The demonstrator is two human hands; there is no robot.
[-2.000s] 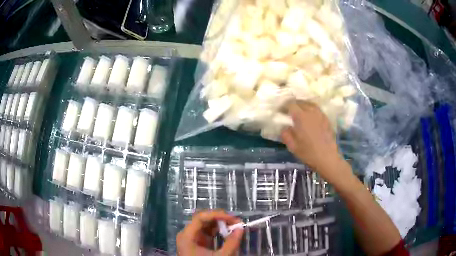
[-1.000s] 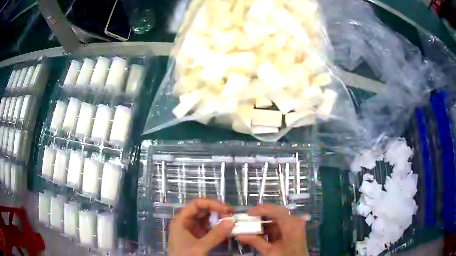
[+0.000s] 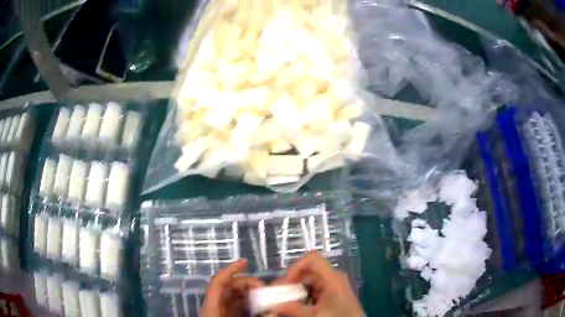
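Observation:
My left hand (image 3: pixel 228 291) and my right hand (image 3: pixel 322 288) are together at the bottom centre, over the near edge of the clear tray (image 3: pixel 148 247). Between their fingers they hold a white absorbent block (image 3: pixel 277 298), lying roughly level; the fingers hide its ends. Slim stems (image 3: pixel 262 244) lie in the clear tray just beyond the hands. The picture is slightly blurred, so I cannot tell whether a stem is inside the block.
A big clear bag of cream blocks (image 3: pixel 272 93) lies behind the tray. A crumpled clear bag (image 3: pixel 427 93) is behind a pile of small white pieces (image 3: pixel 455 241). Trays of filled units (image 3: pixel 87 241) are at left. A blue tray (image 3: pixel 523 192) is at far right.
My right hand has come from the bag to meet my left hand, bringing a white block. Since one second ago, both hands have stayed together around the block and the view has shifted right.

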